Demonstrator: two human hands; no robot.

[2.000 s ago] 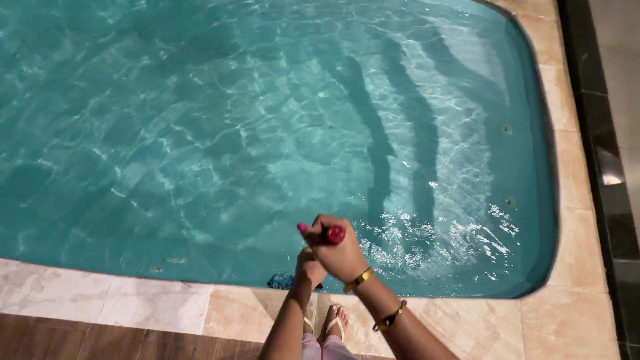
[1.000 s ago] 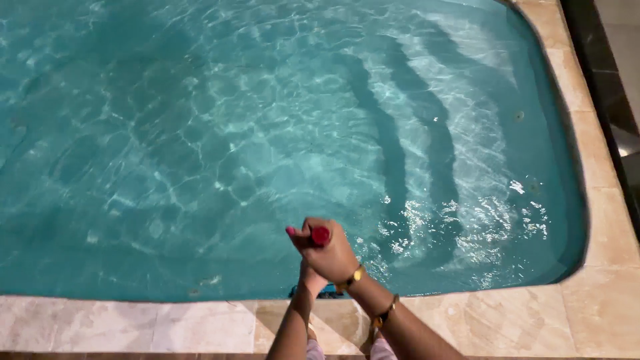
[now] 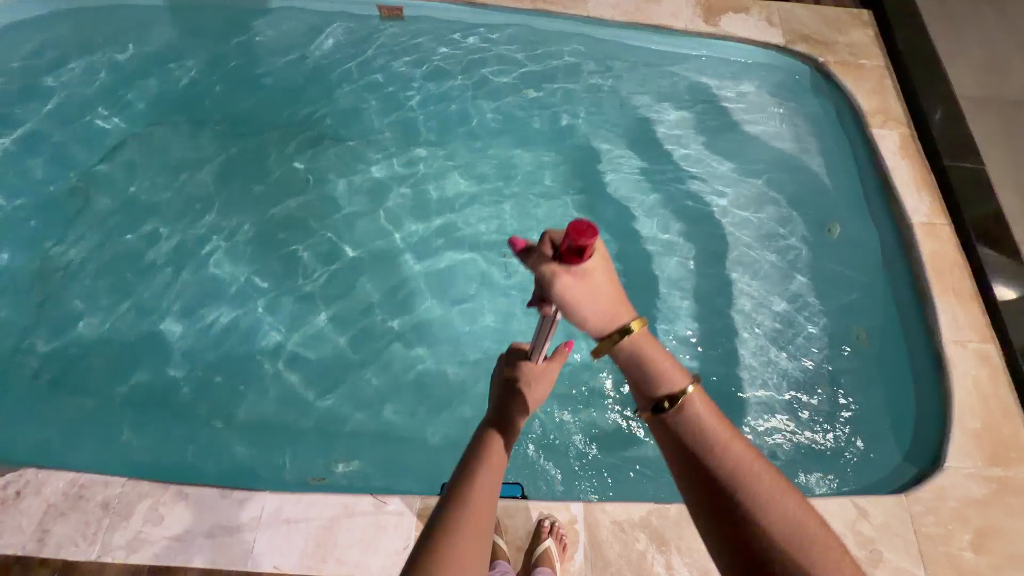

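My right hand (image 3: 572, 276) grips the upper end of a metal pole (image 3: 545, 334), whose round red end cap (image 3: 578, 241) sticks up above the fist. Lower on the same pole, my left hand (image 3: 524, 382) is closed around it. Gold bracelets (image 3: 620, 337) circle my right wrist. Behind my left forearm, at the pool's near edge, part of a blue thing with a black frame (image 3: 512, 490) shows; my arm hides the rest, and whether it joins the pole cannot be seen.
Pool water (image 3: 320, 280) fills most of the view, with submerged curved steps (image 3: 768, 304) at the right. Pale stone coping (image 3: 336, 532) borders it. My feet in sandals (image 3: 549, 544) stand on the near coping. A small orange-red sign (image 3: 390, 12) is at the far edge.
My hands were close together one second ago; now they are apart along the pole, with a stretch of it showing between them. The view has shifted, bringing the pool's far edge in.
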